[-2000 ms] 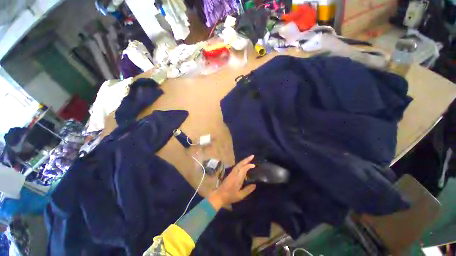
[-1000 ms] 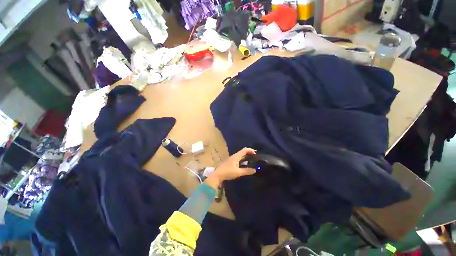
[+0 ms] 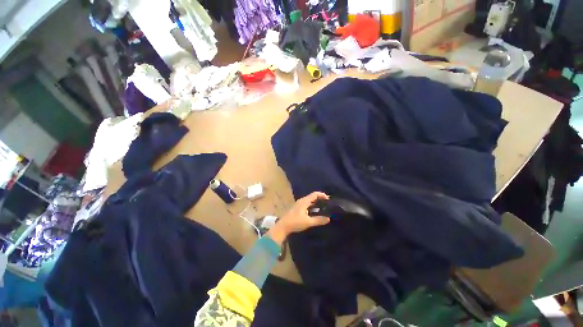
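My left hand (image 3: 305, 216) reaches in from the bottom centre, in a teal sleeve with a yellow cuff. Its thumb and fingers grip the left end of a black curved headset (image 3: 348, 207). The headset lies over a large navy garment (image 3: 409, 140), and its dark outline partly merges with the cloth. A dark thread spool (image 3: 222, 191), a small white adapter (image 3: 254, 191) and a thin white cord lie left of the hand. Another white block (image 3: 268, 221) is partly hidden beside the wrist. My right hand is not in view.
A second navy garment (image 3: 147, 236) covers the left of the tan table (image 3: 246, 140). White cloth scraps (image 3: 204, 86), a red piece (image 3: 257, 76) and a clear container (image 3: 492, 70) line the back edge. A brown stool or board (image 3: 518, 262) stands at the lower right.
My left hand was open beside the headset two seconds ago and has closed on its end. A small blue light showed on the headset one second ago. The camera view has shifted.
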